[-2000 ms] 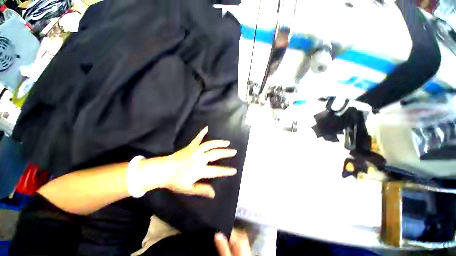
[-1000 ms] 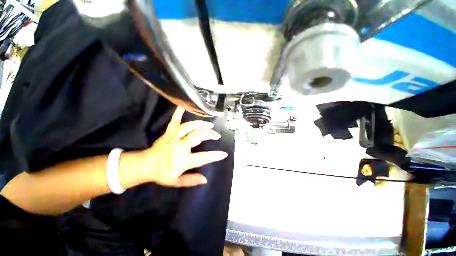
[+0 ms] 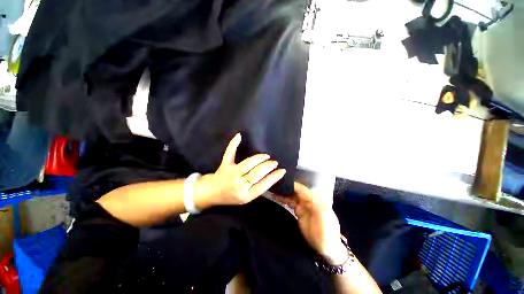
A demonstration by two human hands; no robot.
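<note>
A large black garment piece lies over the white table's left part and hangs down to the lap. Its straight right edge runs down from the small metal needle parts at the top. My left hand, with a white bracelet, rests on the cloth near its lower end, thumb apart from the fingers. My right hand, with a dark bracelet, is just right of it at the cloth's lower corner. Its fingertips pinch the edge and are partly hidden.
Black scraps and dark-handled scissors lie at the upper right of the white table. A brown-rimmed box is at the table's right edge. A blue crate stands below right. A red object and blue crate parts are at left.
The view has shifted down, and the machine head has left it. My left hand has moved down the cloth to its lower end. My right hand now shows clearly at the corner.
</note>
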